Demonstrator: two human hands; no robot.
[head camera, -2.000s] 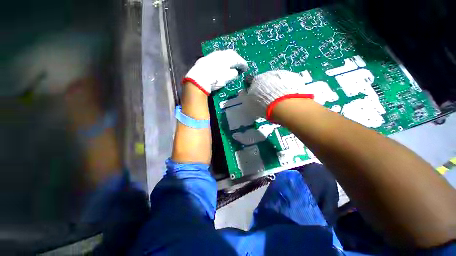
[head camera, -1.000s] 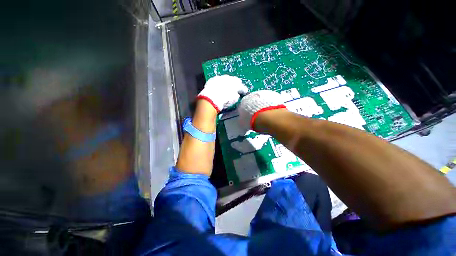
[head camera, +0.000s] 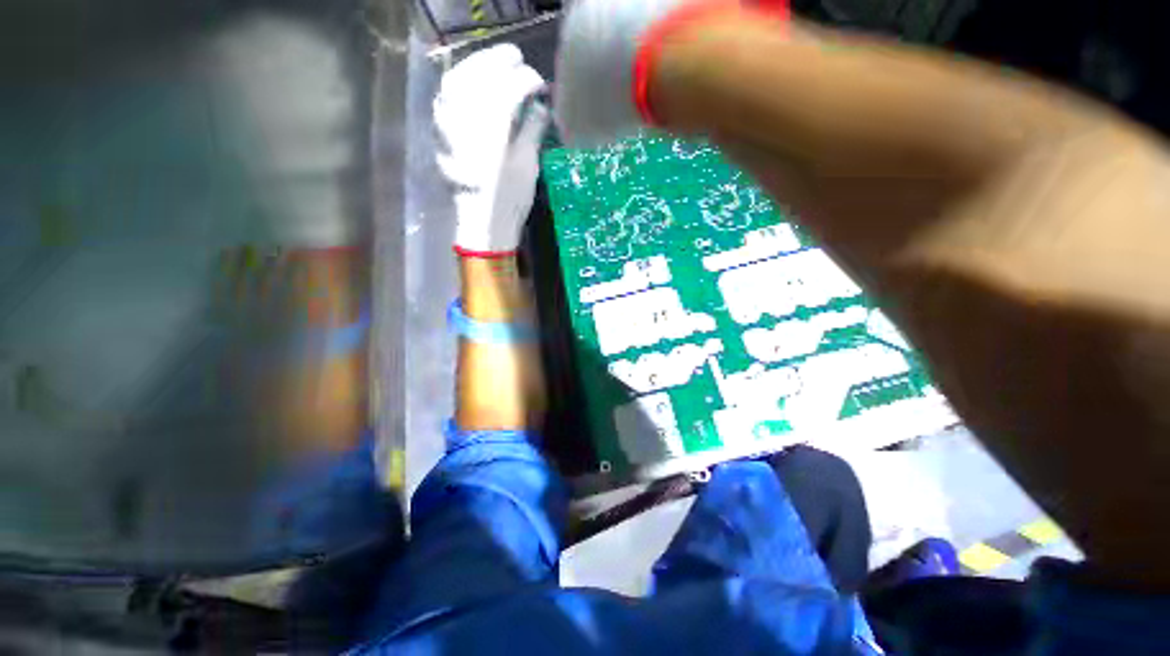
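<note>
A large green printed circuit board (head camera: 661, 288) with white areas and white outlined patterns lies on a dark surface in front of me. My left hand (head camera: 490, 135), in a white glove with a red cuff, is just beyond the board's upper left corner, fingers partly curled. My right hand (head camera: 601, 74), in the same kind of glove, is blurred, partly cut off by the top edge, and covers the board's far left part. Something small and dark shows between the hands; I cannot tell what it is. My right forearm hides the board's right side.
A pale metal rail (head camera: 430, 282) runs along the left of the board. Left of it a glossy panel (head camera: 141, 320) mirrors my arm. My blue-clothed legs are below the board's near edge. Yellow-black floor tape (head camera: 1007, 545) shows at the lower right.
Both hands have moved up in the picture, off the middle left of the board. My left hand has shifted left past its edge. My right hand looks larger and nearer the camera.
</note>
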